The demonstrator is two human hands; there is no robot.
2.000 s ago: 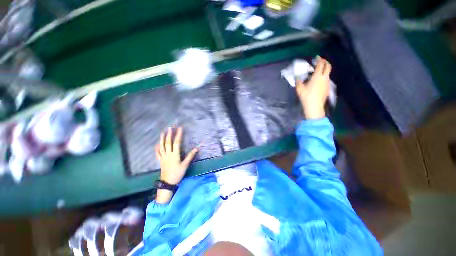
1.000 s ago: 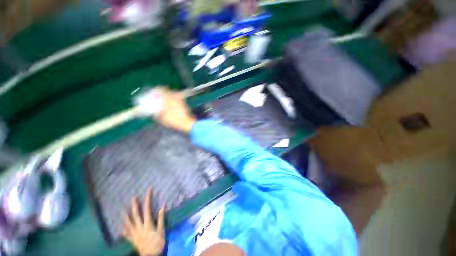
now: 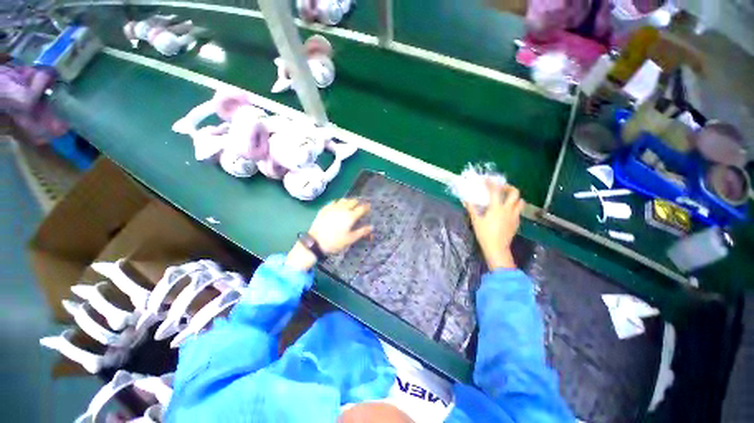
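My right hand (image 3: pixel 498 221) has its fingers around a clear-white crinkly ball of film (image 3: pixel 477 182) at the pale rail. My left hand (image 3: pixel 337 229) is low over the left edge of a dark grey mat (image 3: pixel 405 256), fingers spread a little, holding nothing. Several white and pink cat-ear headphones (image 3: pixel 306 182) lie in a cluster on the green bench, left of the mat. A second dark mat (image 3: pixel 579 322) lies to the right with a white paper scrap (image 3: pixel 627 314) on it.
A pale post (image 3: pixel 293 62) rises behind the headphones. A blue basket (image 3: pixel 653 169) and a yellow-and-black box (image 3: pixel 668 216) are at the right. White headbands (image 3: pixel 124 285) stand by an open carton (image 3: pixel 91 223) at lower left. More headphones (image 3: pixel 318 68) lie beyond the rail.
The view has swung left. My right hand has gone from the white scraps on the right mat to the film ball at the rail. My left hand stays open at the mat.
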